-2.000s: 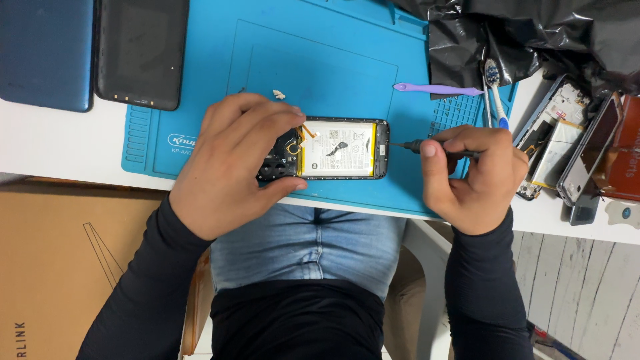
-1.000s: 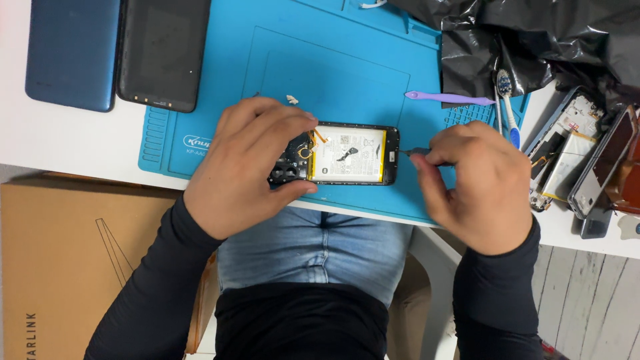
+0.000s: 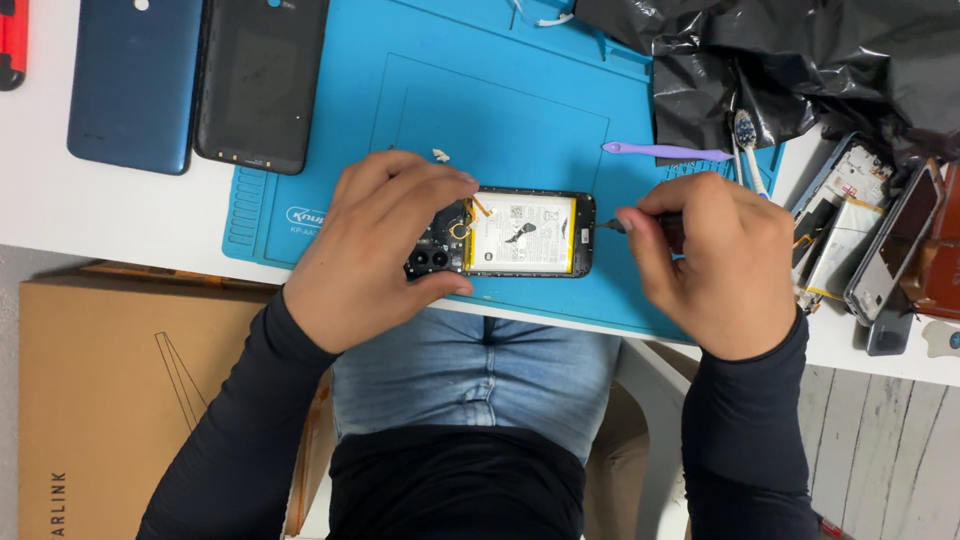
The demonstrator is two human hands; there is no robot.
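Note:
An opened smartphone (image 3: pixel 584 255) lies on a blue silicone repair mat (image 3: pixel 525 105), its white, yellow-edged battery (image 3: pixel 510 247) and orange flex cables (image 3: pixel 475 214) exposed. My left hand (image 3: pixel 371 232) grips the camera end of the phone, fingers on the far edge and thumb on the near one. In my right hand (image 3: pixel 712 255) is a thin dark-handled screwdriver (image 3: pixel 616 225), pinched between thumb and fingers. Its tip points left and is at the phone's right end; whether it touches the frame or a screw, I cannot tell.
Two phone back panels, blue (image 3: pixel 135 90) and black (image 3: pixel 255 90), lie at upper left. A purple pry tool (image 3: pixel 664 151), a toothbrush (image 3: pixel 746 139) and black plastic sheeting (image 3: pixel 840 67) are at upper right. Disassembled phones (image 3: pixel 855 217) crowd the right side. A cardboard box (image 3: pixel 97 375) stands lower left.
The screwdriver's tip, right of the phone two seconds ago, is now at the phone's right end. My left hand stays on the phone. The view has shifted somewhat.

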